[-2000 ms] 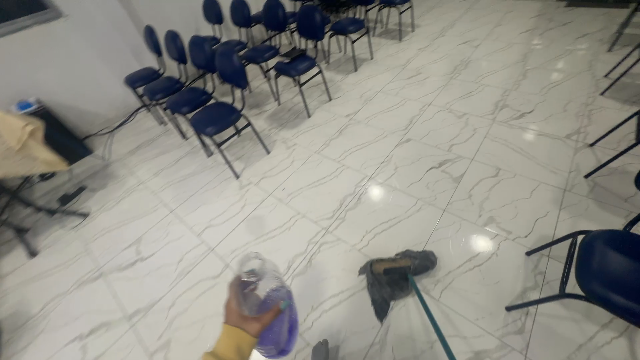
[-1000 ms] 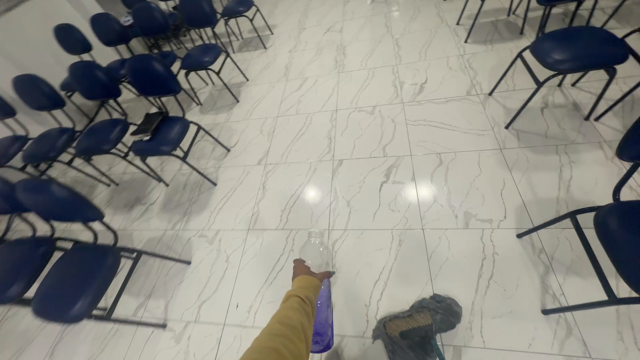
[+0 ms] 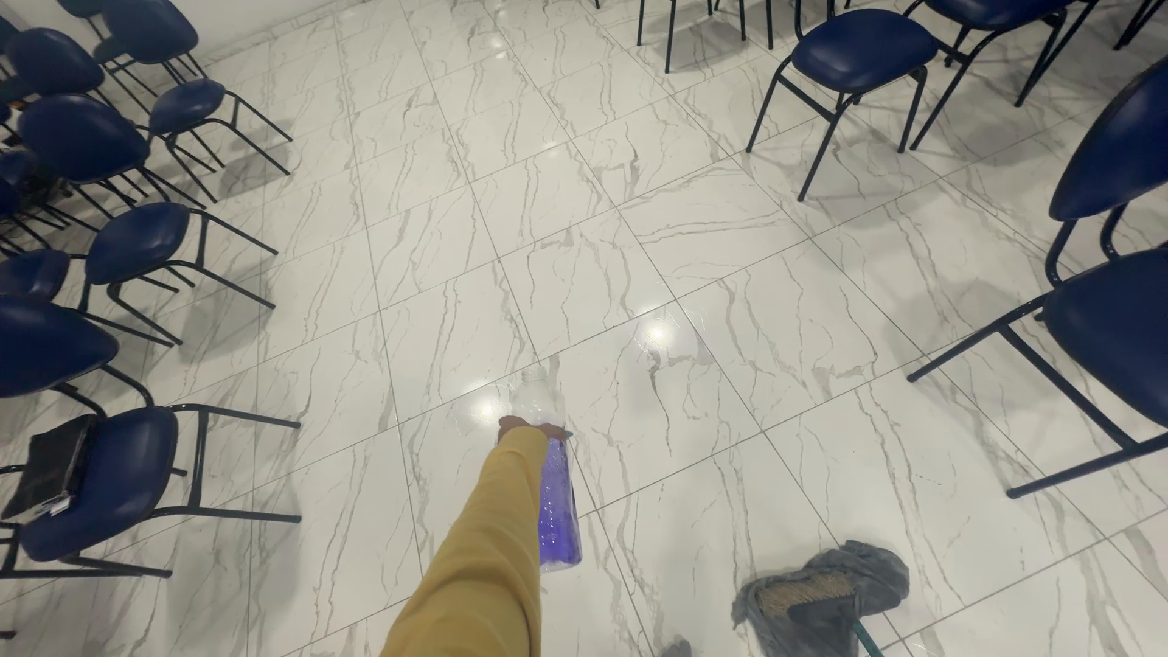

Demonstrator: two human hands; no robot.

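Observation:
My left hand [image 3: 532,427] is closed around the upper part of a clear plastic bottle [image 3: 558,511] of purple liquid, held out over the tiled floor with its neck pointing away from me. A yellow sleeve covers that arm. At the lower right, a brush head with bristles [image 3: 808,595] lies on the floor, wrapped in a grey cloth [image 3: 881,573]. A green handle [image 3: 867,639] runs from it out of the bottom edge. My right hand is out of view.
Blue padded chairs with dark metal legs stand on the left [image 3: 100,484] and on the right [image 3: 1113,319], others at the upper right [image 3: 862,50]. A black item [image 3: 50,465] rests on one left seat. White marble-look tiles [image 3: 584,274] run between the rows.
The view has swung widely from the wall side toward the aisle between the chairs. The bottle stays in my left hand throughout. The cloth-wrapped brush stays at the lower right.

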